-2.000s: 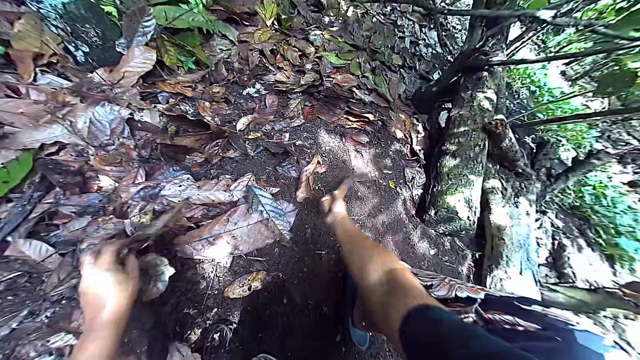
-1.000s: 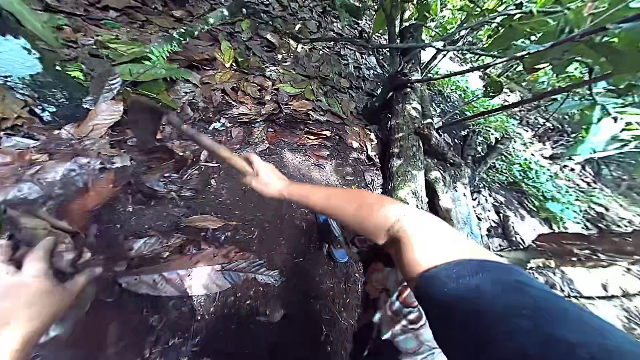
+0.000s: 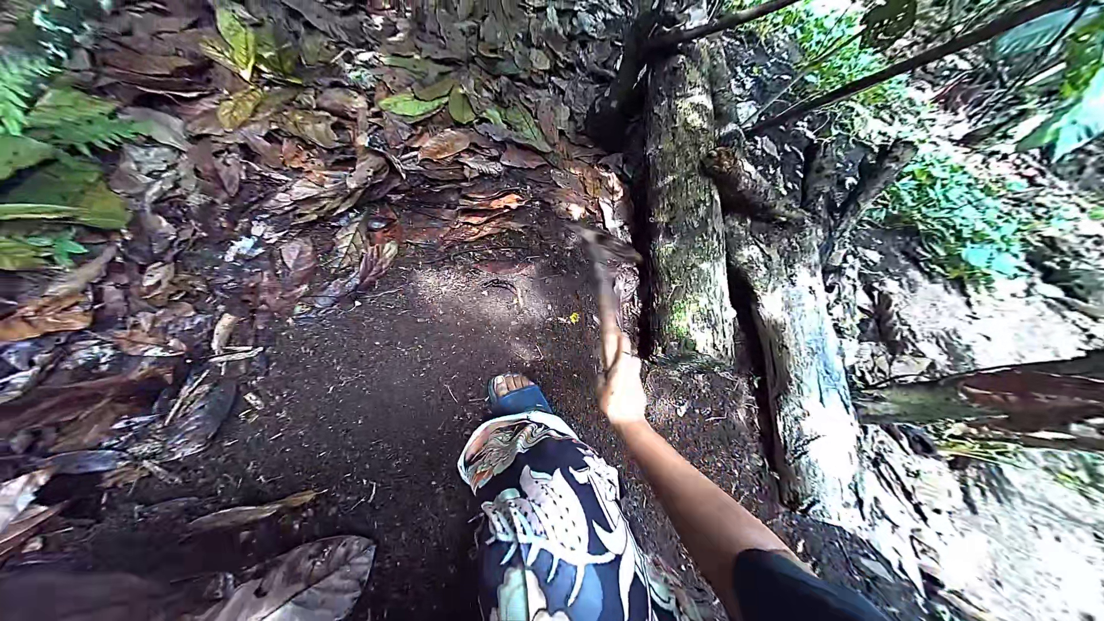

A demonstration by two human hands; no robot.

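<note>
My right hand (image 3: pixel 623 388) is closed around the wooden handle of a small hand tool (image 3: pixel 609 302), right of the middle of the head view. The handle points away from me, and its blurred dark head (image 3: pixel 608 243) is beside the mossy log, over the edge of the bare soil. The exact kind of tool cannot be told. My left hand is out of view. Dry brown leaves (image 3: pixel 293 578) lie on the dark soil (image 3: pixel 371 388) at the lower left.
Two weathered logs (image 3: pixel 690 207) (image 3: pixel 806 371) lie along the right side, with thin branches (image 3: pixel 897 69) above them. My sandaled foot (image 3: pixel 517 395) stands on the soil. Thick leaf litter (image 3: pixel 336 172) covers the far ground, and a green fern (image 3: pixel 73 121) grows at the left.
My right hand has swung the tool from the leaf litter at the left over to the logs at the right. My left hand, earlier at the lower left, has left the view.
</note>
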